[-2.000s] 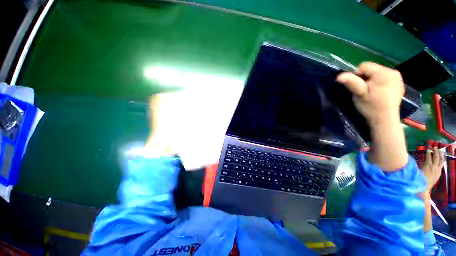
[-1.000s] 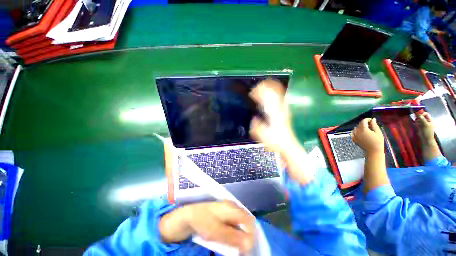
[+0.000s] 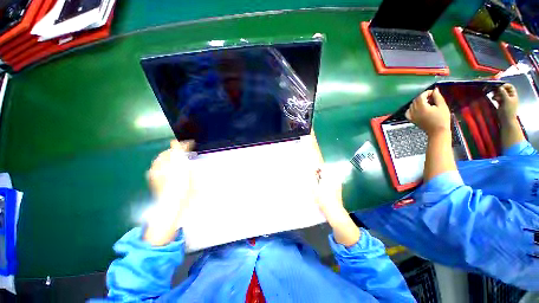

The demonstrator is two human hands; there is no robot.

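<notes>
An open laptop (image 3: 236, 97) stands in front of me, its black screen upright. Clear protective film (image 3: 289, 89) shows shiny creases on the screen's right part. A white protective sheet (image 3: 254, 195) lies over the keyboard deck and hides the keys. My left hand (image 3: 171, 174) is at the sheet's left edge, somewhat blurred, with its fingertips near the screen's lower left corner. My right hand (image 3: 325, 183) is at the sheet's right edge. Both hands hold the sheet by its sides.
A label sheet (image 3: 363, 157) lies right of the laptop. Another worker's hands (image 3: 431, 112) are at a laptop on a red foam pad (image 3: 387, 160). More laptops (image 3: 408, 44) stand at the back right. Stacked red foam pads (image 3: 65, 44) are back left, a blue tray (image 3: 8, 231) far left.
The white sheet was folded in my left hand near my body; now it is spread over the keyboard. My right hand has come down from the screen to the sheet's right edge.
</notes>
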